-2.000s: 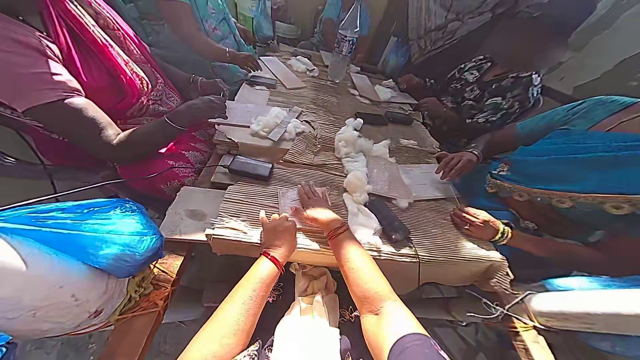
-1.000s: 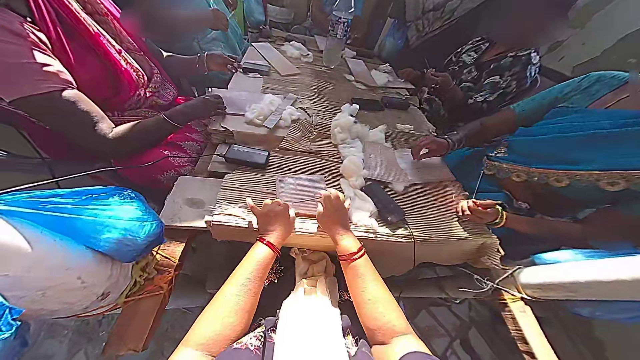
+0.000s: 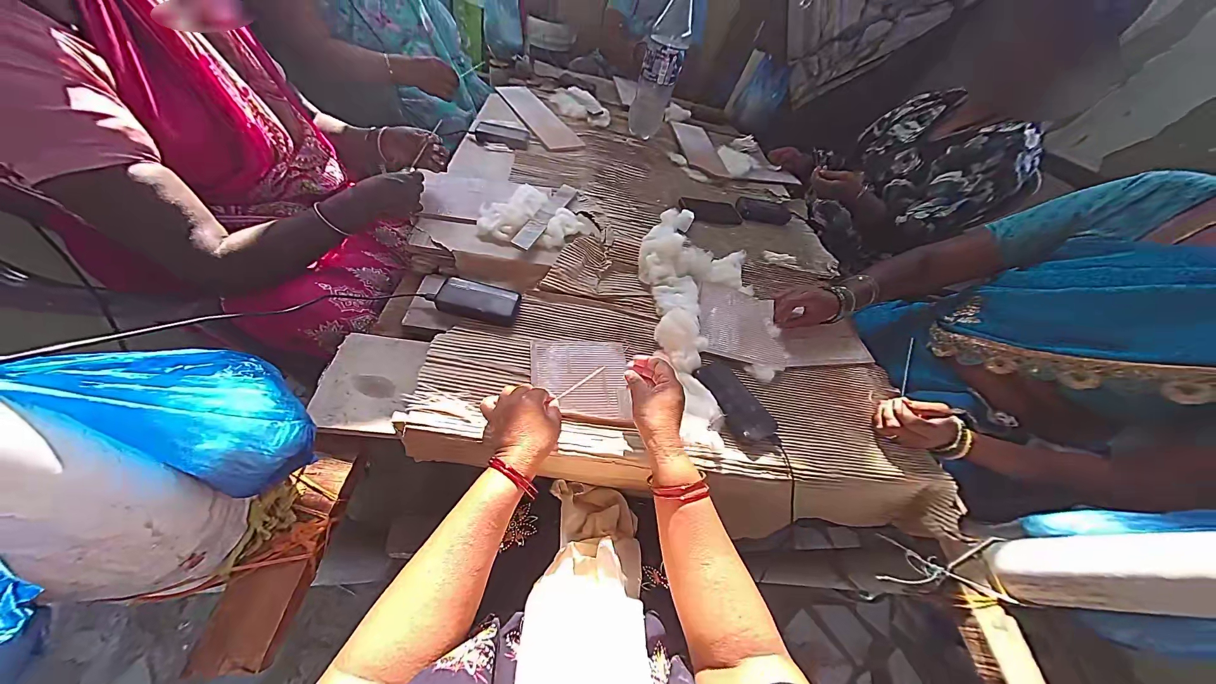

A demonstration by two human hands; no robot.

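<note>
My left hand (image 3: pixel 522 420) is closed on one end of a thin pale stick (image 3: pixel 581 382), which slants up to the right. My right hand (image 3: pixel 655 394) is raised with its fingertips pinched together near the stick's other end; whether it holds something is too small to tell. Behind and between both hands, a ribbed translucent plate (image 3: pixel 581 366) lies flat on corrugated cardboard (image 3: pixel 817 418). A lumpy strip of white cotton wool (image 3: pixel 676 313) runs just right of my right hand. Beside it lies a black case-like object (image 3: pixel 739 404) with a cord.
Co-workers sit along both sides; one hand (image 3: pixel 807 306) rests by another ribbed plate (image 3: pixel 736 328), and another hand (image 3: pixel 917 423) holds a thin stick. A black box (image 3: pixel 477 300) with a cable lies at the left. A plastic bottle (image 3: pixel 657 81) stands at the far end. Blue plastic-covered bundles (image 3: pixel 190 408) flank the table.
Two seconds ago my right hand lay flat on the ribbed plate; it is now lifted and pinched. The thin stick shows between my hands. The co-worker's hand at the right has moved away from my side.
</note>
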